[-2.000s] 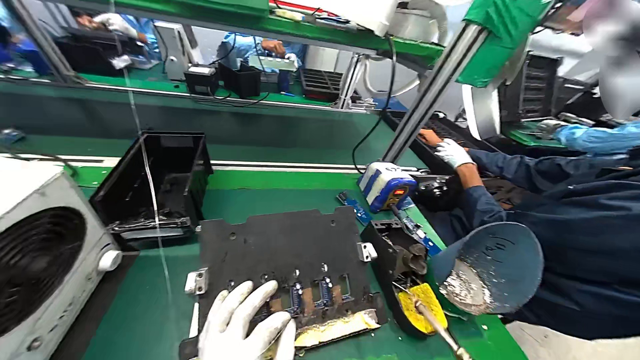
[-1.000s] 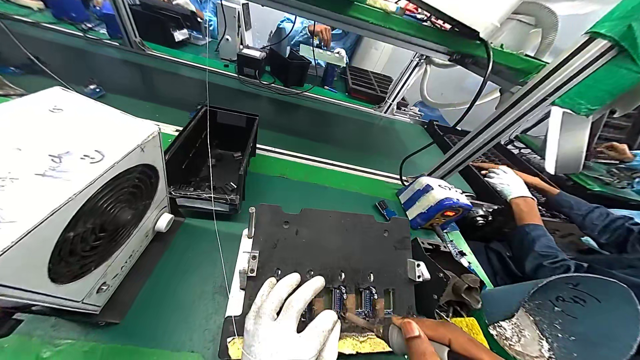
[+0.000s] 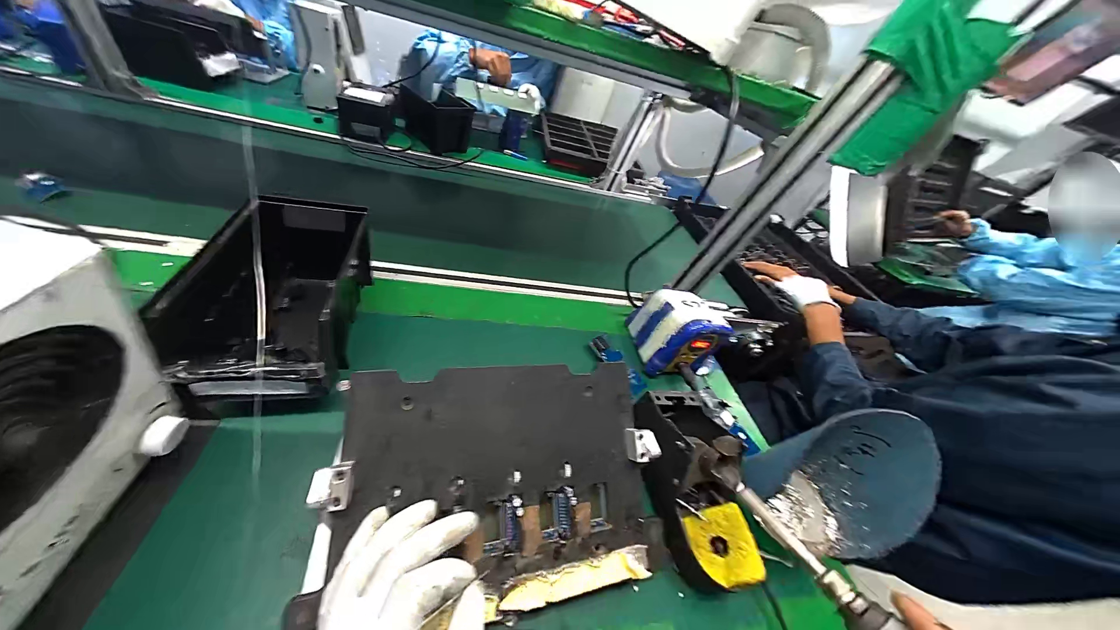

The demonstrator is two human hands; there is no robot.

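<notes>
My left hand [image 3: 402, 573], in a white glove, rests with fingers spread on the lower left of a black fixture plate [image 3: 490, 420]. Small blue circuit boards [image 3: 562, 514] show in the plate's slots. Worn yellow tape [image 3: 573, 579] runs along its near edge. At the bottom right edge, my right hand [image 3: 919, 612] shows only in part, with its bare fingers at the handle of a soldering iron [image 3: 801, 551]. The iron's front end is at the holder of a black stand [image 3: 669, 490], beside a yellow sponge [image 3: 722, 544].
A black bin [image 3: 262, 297] and a white fan unit [image 3: 66, 394] stand left. A blue-and-white soldering station [image 3: 678, 331] stands behind the stand. Right are a blue container [image 3: 862, 481] with metallic scraps and a co-worker's sleeve [image 3: 989, 420]. A metal post [image 3: 787, 166] rises behind.
My right hand has moved right with the soldering iron, from the plate's near edge to the stand. My left hand stays on the plate. The view has shifted.
</notes>
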